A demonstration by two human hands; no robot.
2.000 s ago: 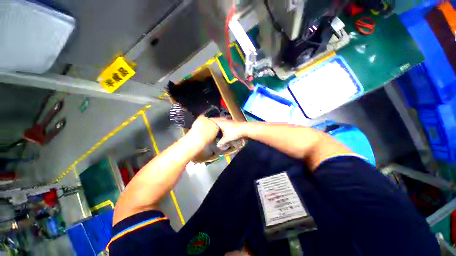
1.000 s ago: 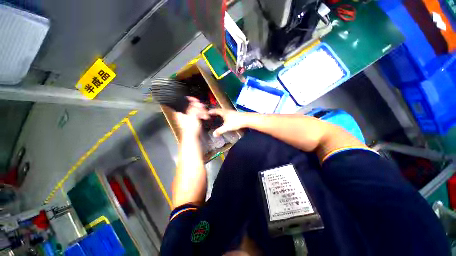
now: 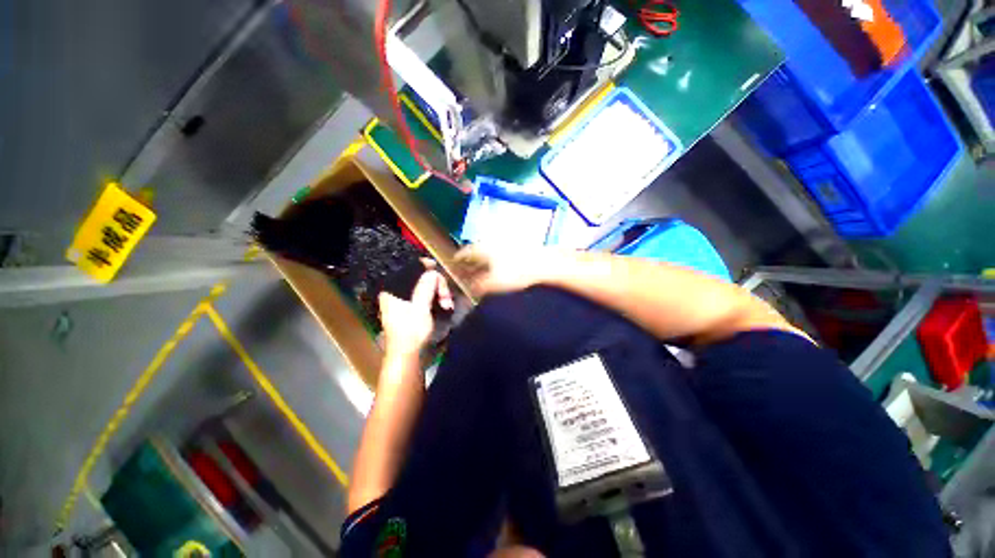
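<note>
The open brown carton (image 3: 316, 311) holds a dark mass of black cables (image 3: 316, 229), with strand ends fanned out at its upper left. My left hand (image 3: 409, 313) is inside the lower right part of the carton, with its thumb and fingers curled around dark cable material. My right hand (image 3: 482, 270) is blurred at the carton's right edge beside my knee; its fingers are not clear, and I cannot tell if it holds anything.
The small blue tray (image 3: 474, 223) and the parts tray with white parts (image 3: 550, 166) sit on the green bench (image 3: 709, 65). A red cable (image 3: 384, 65) hangs above. Scissors (image 3: 658, 16) lie behind. Blue bins (image 3: 873, 153) are at the right, and a yellow sign (image 3: 111, 232) is at the left.
My hands were together over the carton, then parted. The fanned cable bundle near my left hand is no longer raised. My right hand has drawn back to the carton's edge. The view has shifted right.
</note>
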